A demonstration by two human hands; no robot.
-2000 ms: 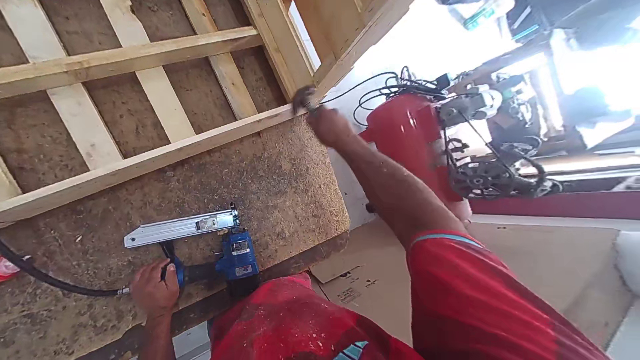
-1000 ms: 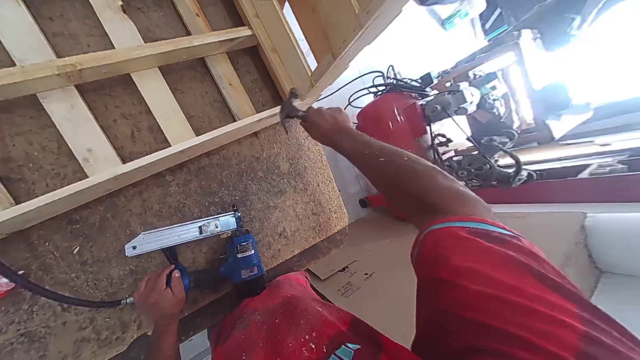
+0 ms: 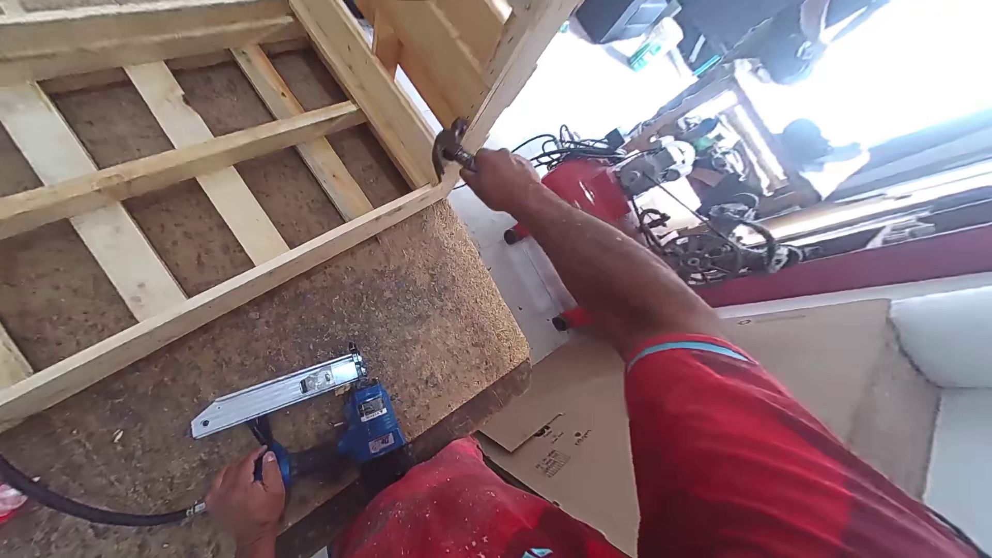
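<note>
My right hand (image 3: 500,180) grips a claw hammer (image 3: 451,149) close to its head, at the corner of a wooden frame (image 3: 232,287) of pale slats and boards. The frame lies on a particle-board bench top. My left hand (image 3: 249,492) is closed around the rear of the handle of a blue pneumatic nailer or stapler (image 3: 372,422), which rests on its side near the bench's front edge. Its silver magazine (image 3: 279,394) points left, and a black air hose (image 3: 101,511) runs from the handle's end.
The bench top's edge (image 3: 515,364) ends just right of the frame corner. Beyond it stands a red air compressor (image 3: 589,190) with cables on top. Flat cardboard (image 3: 573,449) lies below the bench. Farther back, at upper right, are a person (image 3: 821,155) and cluttered equipment.
The hammer and my right hand have shifted slightly at the frame corner, and the hammer's head is turned differently. My left hand stays on the blue tool, which has not plainly moved.
</note>
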